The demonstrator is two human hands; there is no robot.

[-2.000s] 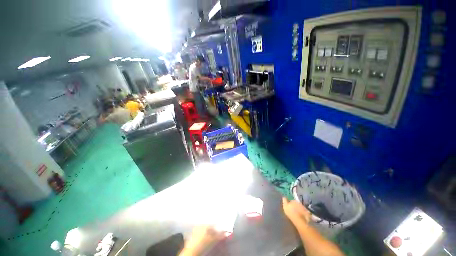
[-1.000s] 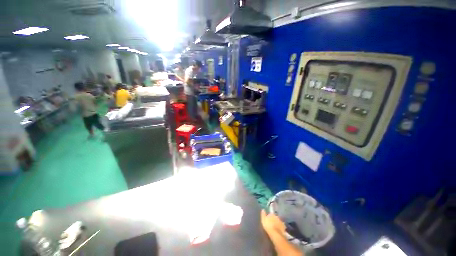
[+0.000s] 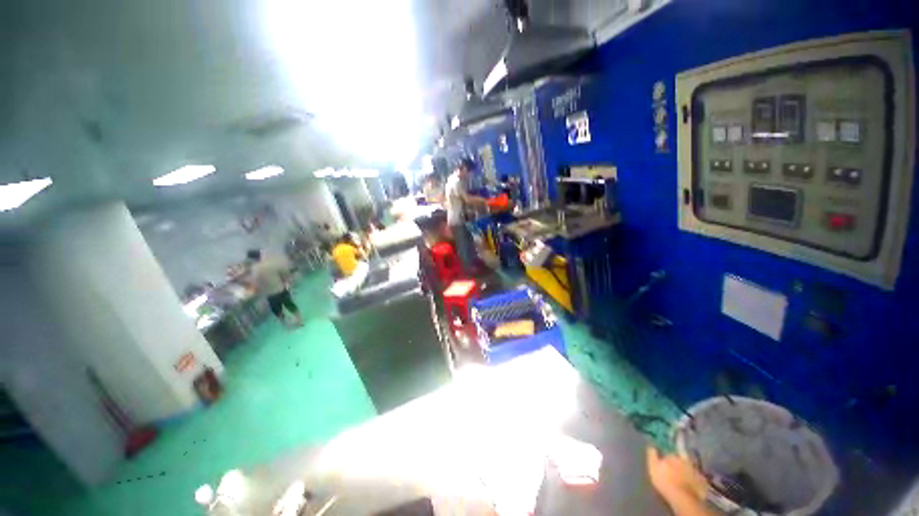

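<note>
My right hand [image 3: 677, 482] is at the lower right, at the bench's right edge and beside the near side of the round white bucket. It is blurred, and I cannot tell whether it holds anything. My left hand is not in view. The bucket [image 3: 756, 443] has black smears and dark scraps inside. A small white item [image 3: 576, 461] with a reddish lower edge lies on the shiny metal bench [image 3: 388, 443]; glare hides much of the surface. A black flat piece [image 3: 408, 508] is cut off by the bottom edge.
A blue bin [image 3: 519, 328] with a tan piece inside stands beyond the bench, near a red stool [image 3: 461, 292]. A blue press with a control panel [image 3: 791, 151] is at the right. Dark strips lie on the green floor [image 3: 615, 378]. Several people are farther back.
The view has swung, most recently to the left, and the scene now sits farther right. My left hand, near the white-and-red item two seconds ago, is out of view. My right hand remains by the bucket.
</note>
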